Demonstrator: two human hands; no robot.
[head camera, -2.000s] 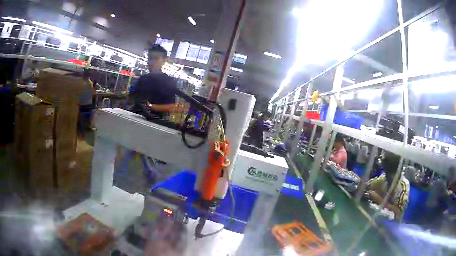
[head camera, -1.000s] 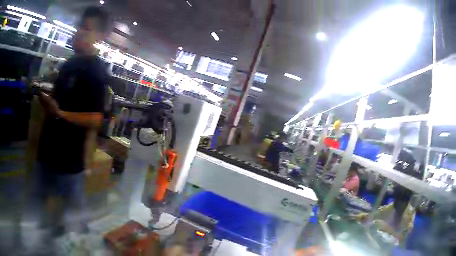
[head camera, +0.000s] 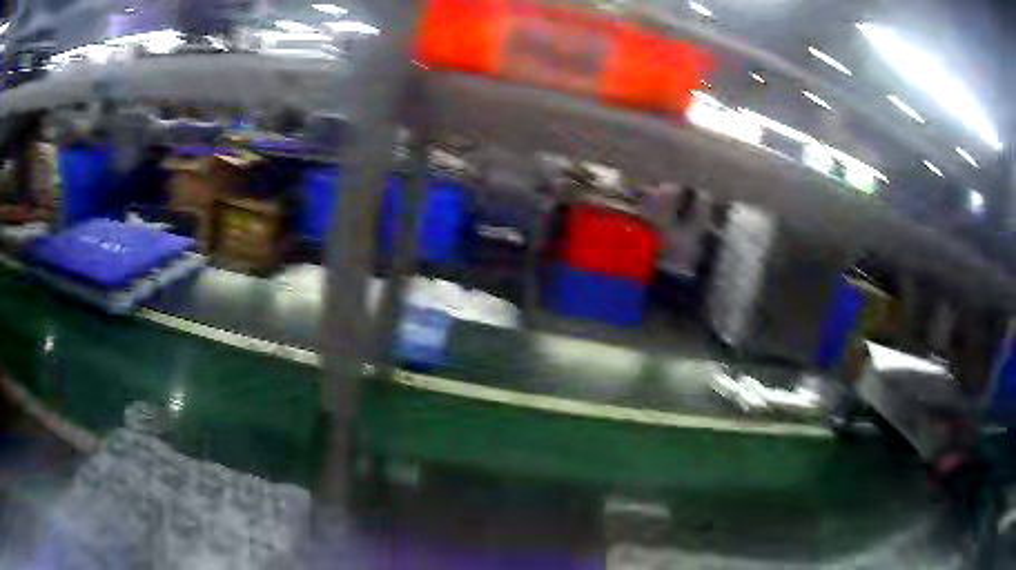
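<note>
The view is strongly blurred and neither of my hands can be made out. The green conveyor belt runs across the picture in front of me. Rows of small whitish units lie at the near belt edge, lower left. More pale pieces show at the lower right edge, too blurred to tell.
A grey post stands upright before the belt. A red-orange bin sits overhead. Across the belt are a blue sheet over stacked units, a light-blue bin, cartons and a red crate above a blue one.
My view has swung away from the gantry machine, its orange screwdriver and the standing person, to face the belt side-on. The overhead bin is now close above.
</note>
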